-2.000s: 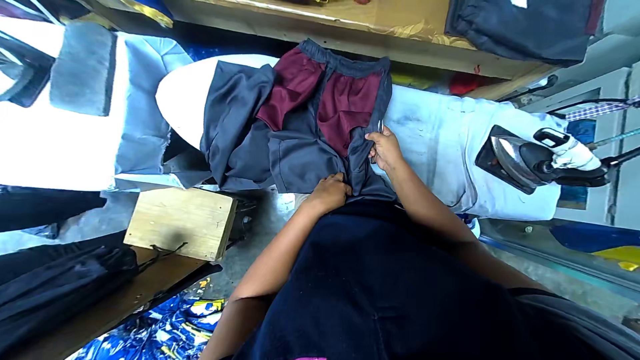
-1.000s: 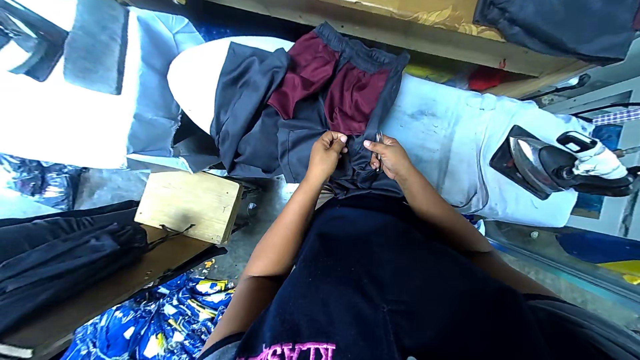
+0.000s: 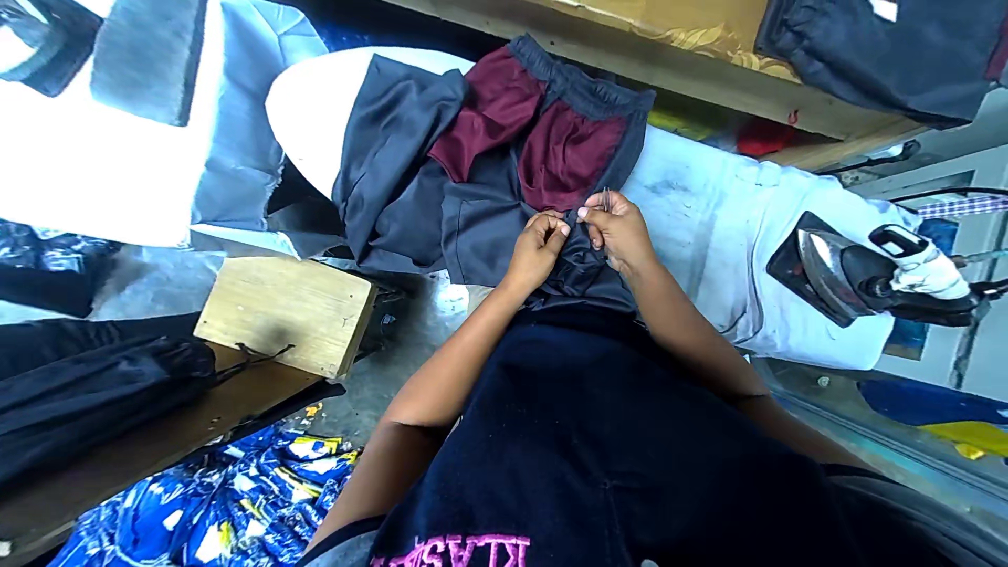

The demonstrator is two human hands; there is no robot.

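Observation:
A dark grey garment with maroon panels (image 3: 571,153) and an elastic waistband lies across the padded white ironing board (image 3: 685,197). Its near part hangs at my waist. My left hand (image 3: 543,244) pinches the dark cloth just below a maroon panel. Close beside it, my right hand (image 3: 616,228) pinches the same cloth between thumb and finger and also holds a small metal tool, likely thread snips or tweezers (image 3: 606,199). The fingertips of the two hands are nearly touching.
An electric iron (image 3: 846,272) rests on a dark pad at the board's right end. Left are a white-covered table (image 3: 94,173), a wooden board (image 3: 283,311) and black cloth (image 3: 102,394). Blue-patterned fabric (image 3: 236,496) lies below. A wooden shelf (image 3: 669,71) runs along the back.
My left hand has moved up along the garment from near my waist to beside my right hand. Both hands still work at the dark cloth by the maroon panel.

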